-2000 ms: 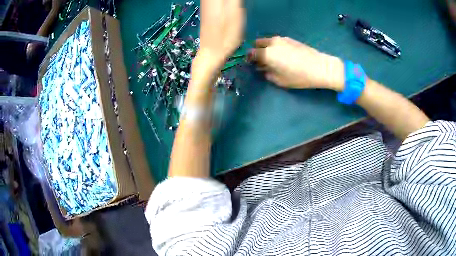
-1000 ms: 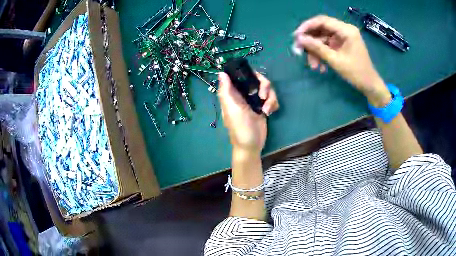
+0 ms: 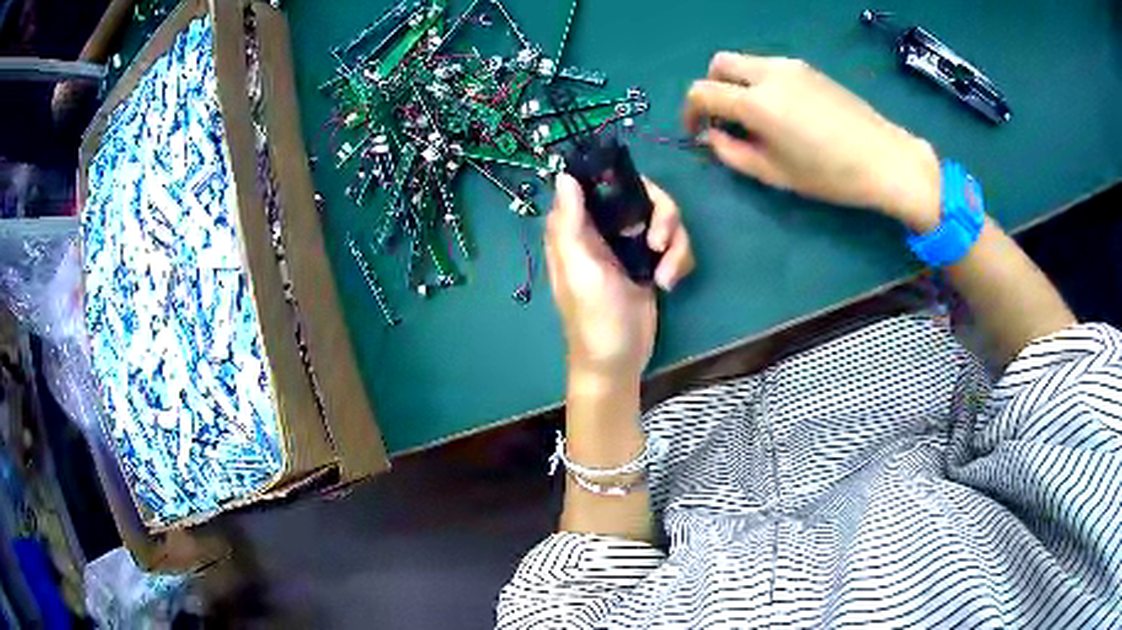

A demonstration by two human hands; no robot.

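My left hand (image 3: 605, 277) holds a black plastic housing (image 3: 621, 215), open trough facing up and forked end pointing away from me, just right of the pile of wired boards (image 3: 431, 135). My right hand (image 3: 800, 129) is right of the pile, its fingertips closed at thin dark-red lead wires (image 3: 671, 138) that run toward a board end at the pile's right side. The fingertips are partly hidden and slightly blurred. A filled black housing (image 3: 954, 74) with silver showing inside lies at the upper right.
An open brown carton (image 3: 295, 295) full of small white and light-blue pieces (image 3: 179, 283) stands at the left. A clear plastic bag (image 3: 49, 295) lies beyond it. The green bench top (image 3: 787, 265) ends in a slanting front edge before my body.
My left hand came from over the pile and now holds the black housing. My right hand moved right with a small pale thing, then back left toward the pile. The view shifted slightly.
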